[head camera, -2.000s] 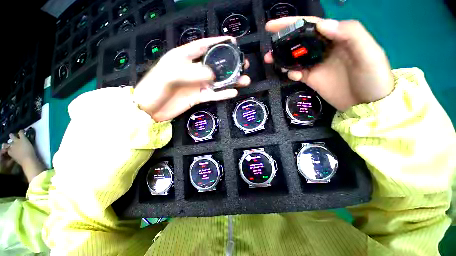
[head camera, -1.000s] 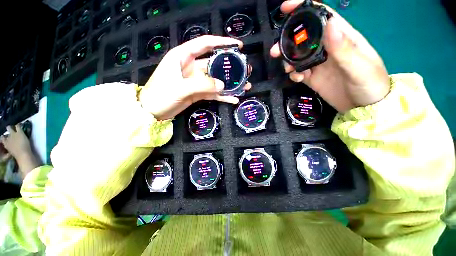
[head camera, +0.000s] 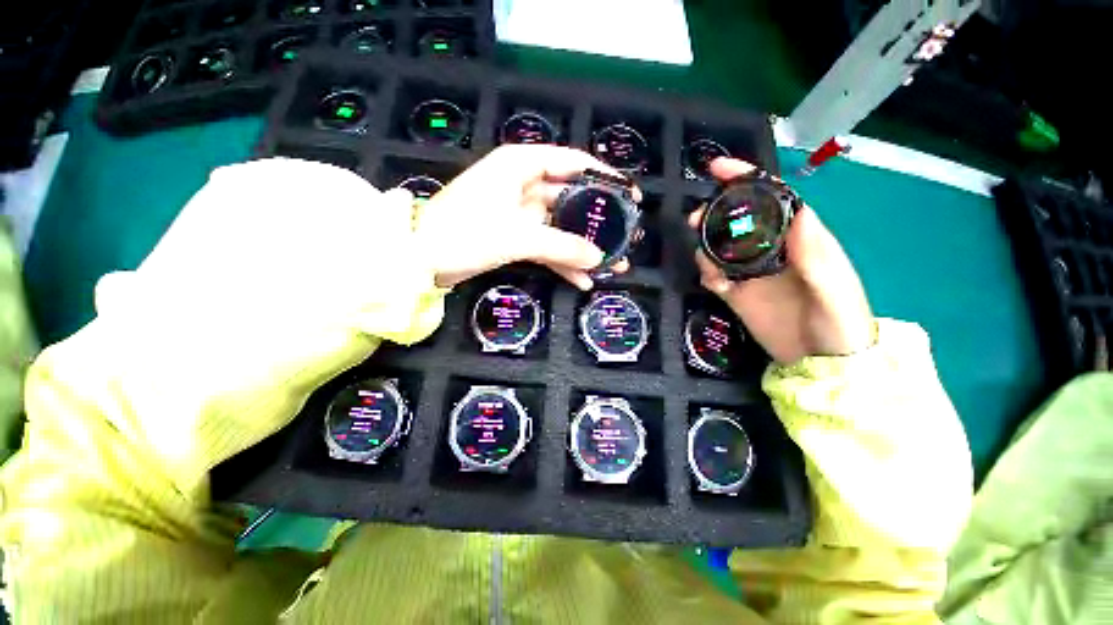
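My left hand (head camera: 507, 220) holds a silver-rimmed strapless watch (head camera: 598, 225) face up above the tray, its dark screen showing small pink text. My right hand (head camera: 799, 275) holds a black-rimmed watch (head camera: 745, 227) by its edges, its dark screen showing a bright cyan-green block. The two watches are apart. Below them lies the black foam tray (head camera: 488, 507) with rows of watches in square pockets, most with pink text. The watch in the near right pocket (head camera: 720, 452) has a mostly dark face. The hands hide some middle pockets.
Another foam tray (head camera: 183, 108) with watches lies at the far left, and one more (head camera: 1056, 275) at the right edge. A white sheet (head camera: 594, 27) lies behind. A grey metal post (head camera: 873, 73) and a small red object (head camera: 826, 153) stand back right. Yellow-green sleeves show at both sides.
The view has shifted, showing more of the bench behind and right. The block on the right-hand watch has turned from orange-red to cyan-green. Both hands still hold their watches.
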